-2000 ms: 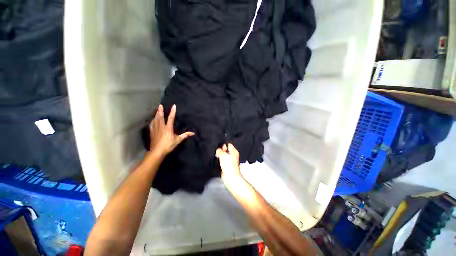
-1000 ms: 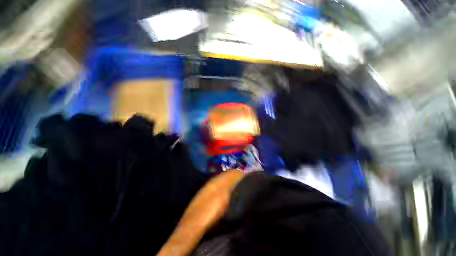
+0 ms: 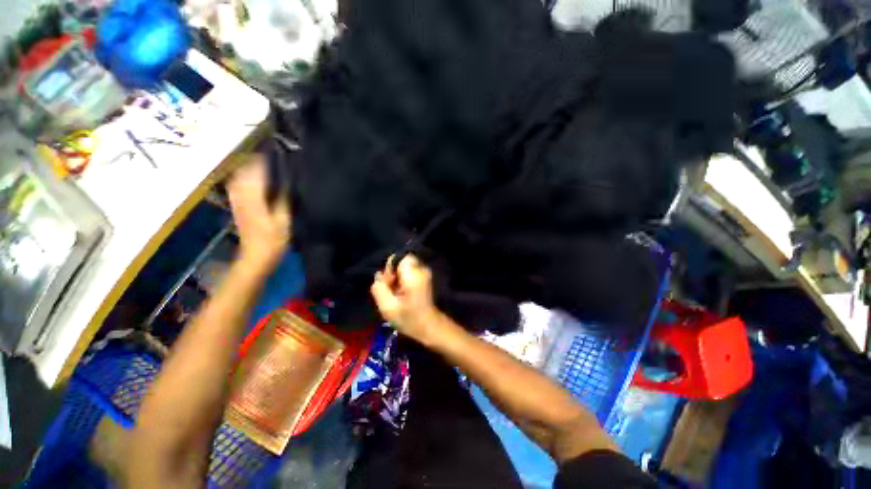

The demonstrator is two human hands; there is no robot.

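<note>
A large heap of black garment bundles (image 3: 497, 162) fills the upper middle of the view, its folds gathering near the centre. My right hand (image 3: 409, 294) is closed in a fist at the heap's lower edge, gripping the black cloth. My left hand (image 3: 258, 208) is raised at the heap's left side, blurred, its fingertips against or behind the dark cloth; its grip cannot be told. A blue mesh crate (image 3: 590, 361) shows below the heap on the right, with whitish material at its left.
A white sewing table (image 3: 143, 181) with clutter stands left. A red stool with a brown pad (image 3: 285, 374) is below my left hand, beside a blue mesh crate (image 3: 129, 377). Another red stool (image 3: 711, 355) is right. Tables line the right side.
The view has turned from the white tub to the heap between tables. The black bundle seen in front of me a second ago is now over the crate area; both hands are visible again.
</note>
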